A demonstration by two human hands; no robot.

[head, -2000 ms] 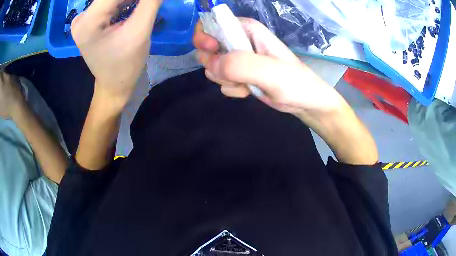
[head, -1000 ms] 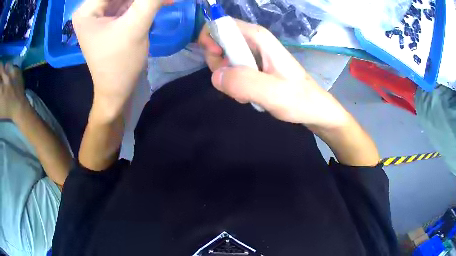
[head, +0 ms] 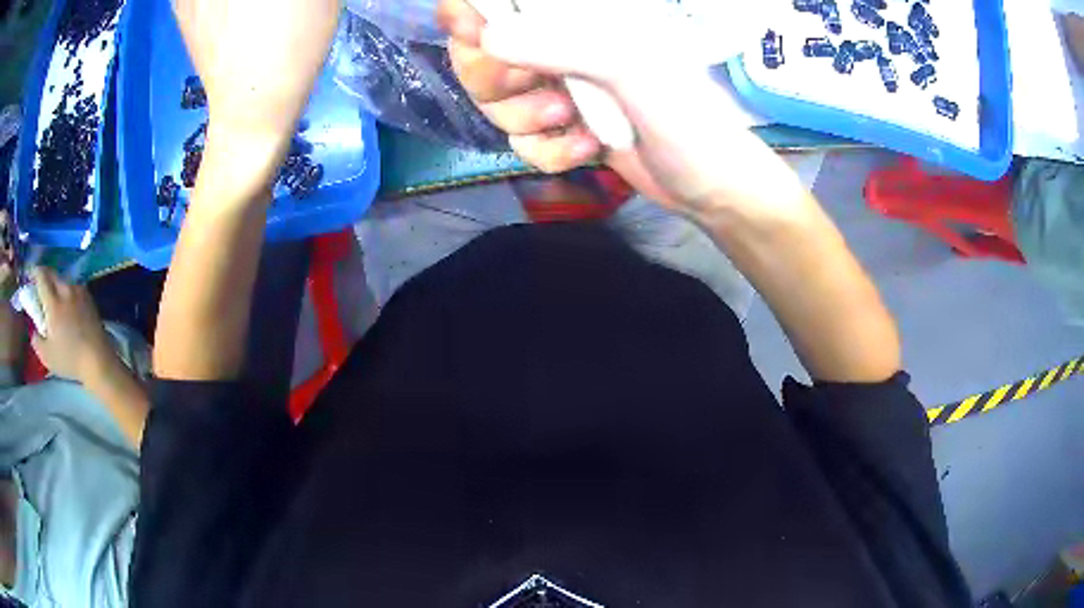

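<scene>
My right hand point(head: 618, 107) is at the top centre, its fingers closed around the white-handled nippers point(head: 602, 113). Only a rounded white handle end shows clearly; the jaws are not visible. My left hand point(head: 259, 59) is at the top left, above the blue tray, with its fingers cut off by the top edge. What it holds cannot be seen. The blue tray point(head: 345, 214) holds loose black parts point(head: 300, 175) on its blue floor, partly behind my left wrist. A clear plastic bag point(head: 410, 89) with dark contents lies between the hands.
A white-floored blue tray point(head: 882, 140) with spread black parts is at the right. Another lined tray point(head: 69, 232) with many black parts is at the far left. A person's hand point(head: 65, 321) is at the left edge. Red stools point(head: 945, 202) and striped floor tape point(head: 1004, 394) show below the bench.
The view has shifted, showing more of the left trays and floor. Both hands are higher in the picture; my left fingers have left the frame. The nippers' blue collar no longer shows.
</scene>
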